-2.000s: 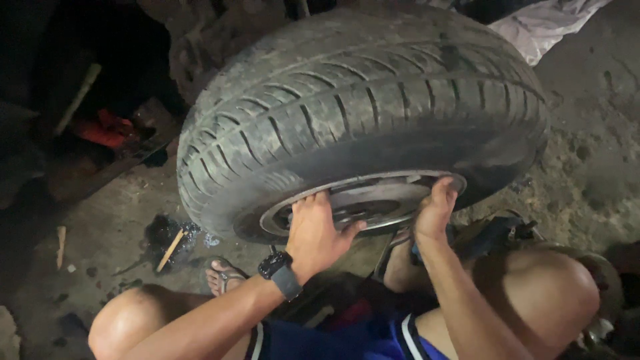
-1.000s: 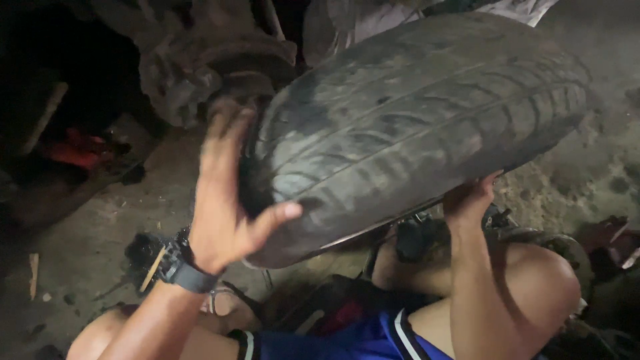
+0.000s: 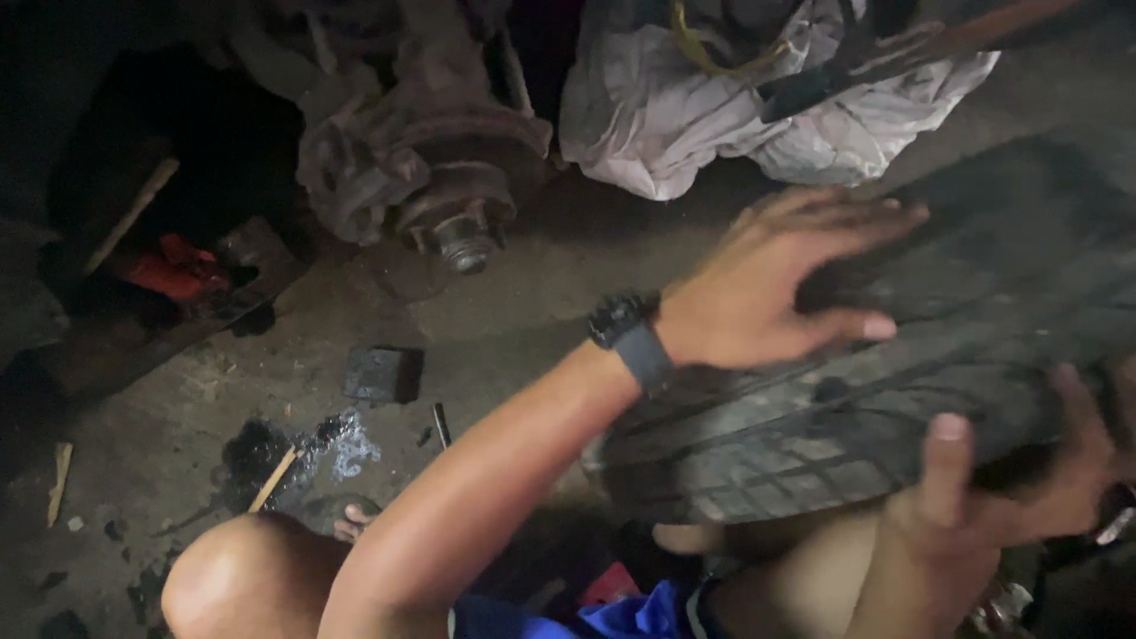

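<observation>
A worn rubber tire (image 3: 887,355), blurred by motion, fills the right of the head view. Against its upper left tread lies my left hand (image 3: 781,284), fingers spread, with a dark watch (image 3: 630,342) on the wrist. My right hand (image 3: 1003,488), also blurred, is at the tire's lower right edge, thumb and fingers apart; whether it touches the rubber cannot be told. The wheel rim is hidden. Up and to the left, a rusty wheel hub (image 3: 466,222) of a vehicle is exposed.
Crumpled whitish sheeting (image 3: 657,115) lies at the top. A dark block (image 3: 382,374), a wood strip (image 3: 273,479) and a wet oily patch (image 3: 253,453) are on the floor at left. Further back are a red object (image 3: 177,266) and a stick (image 3: 133,213). My knee (image 3: 248,577) is below.
The tire has moved to the right, away from the hub, which now shows fully. My left hand has gone from the rim to the tread. My right hand has left the rim.
</observation>
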